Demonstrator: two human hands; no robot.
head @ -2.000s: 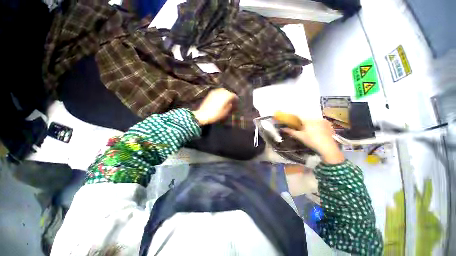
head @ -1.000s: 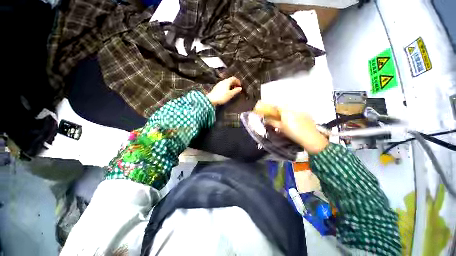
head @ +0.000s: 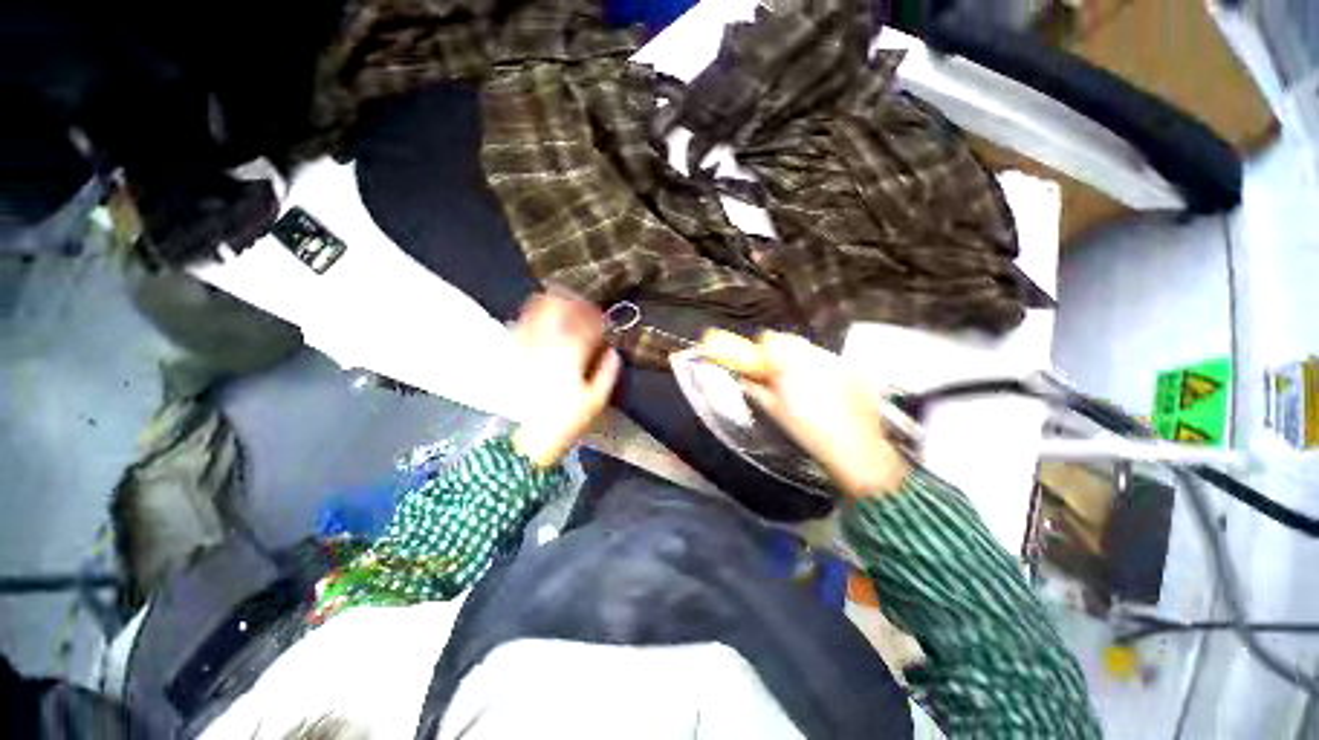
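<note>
A brown plaid garment [head: 579,188] lies crumpled over a long black padded board [head: 434,181], with a narrow plaid part along the board near both hands. My right hand [head: 817,405] grips the handle of a steam iron [head: 723,405], whose metal body is tilted at the board's near end. My left hand [head: 561,362] is at the near edge of the board, beside the narrow plaid part; it is blurred, and whether it pinches the cloth cannot be told. A small pale ring or loop [head: 622,315] shows on the cloth between the hands.
A second black padded board [head: 1085,109] on a white arm stands at the far right. A small black device [head: 308,240] lies on the white table [head: 391,325] at left. The iron rest [head: 1078,528] is at right, with hose and cables [head: 1114,441] above it. Dark garments [head: 188,87] are upper left.
The view has turned, shifting the table and garment. My left hand has moved off the top of the cloth to the board's near edge. The iron has come closer to the left hand.
</note>
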